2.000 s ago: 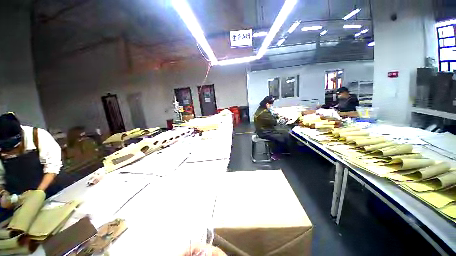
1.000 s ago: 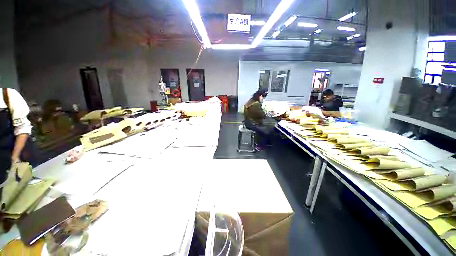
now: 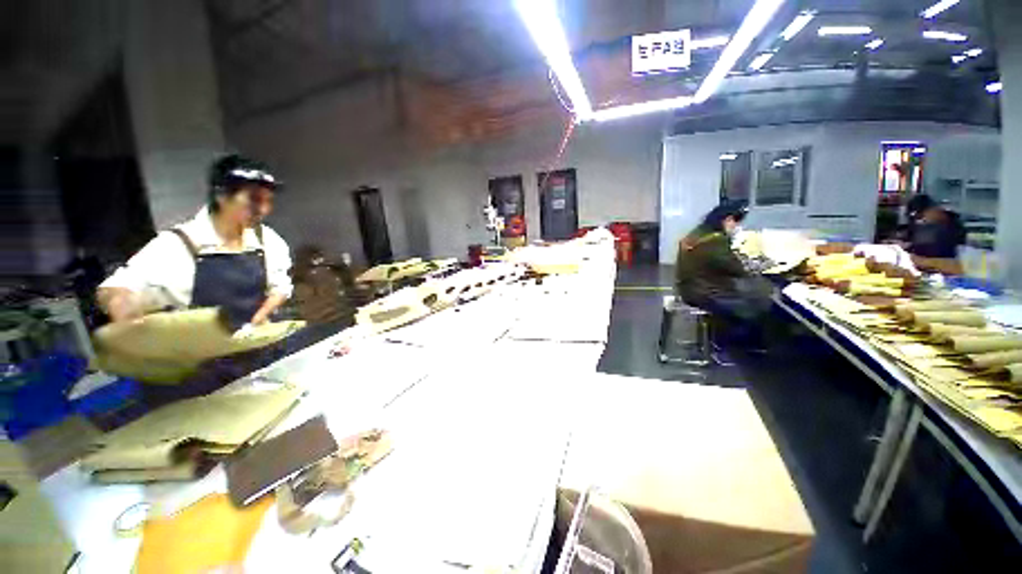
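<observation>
Neither of my hands is in the picture. Nearest in front of me on the white-covered table (image 3: 471, 387) lies a flat orange sheet (image 3: 202, 536), partly blurred. Beyond it is a dark brown pad (image 3: 280, 459), with a crumpled heap of brown scraps (image 3: 364, 447) beside it. A pale ring-like roll (image 3: 314, 510) lies by the heap. A stack of khaki panels (image 3: 196, 428) with yellow edges lies to the left. A round, clear and pale object (image 3: 611, 540) is cut off by the bottom edge, beside the carton.
A large cardboard carton (image 3: 700, 465) stands right of the table. A coworker in a dark apron (image 3: 230, 269) holds a khaki panel (image 3: 168, 342) across the table. Two people sit at the right-hand table (image 3: 897, 364), which bears rows of rolled khaki pieces (image 3: 958, 336). Blue crates (image 3: 50, 387) are far left.
The view has swung right, then back left. The coworker now stands more upright, holding up a panel. The pinkish blur at the bottom edge in the earliest frame is gone.
</observation>
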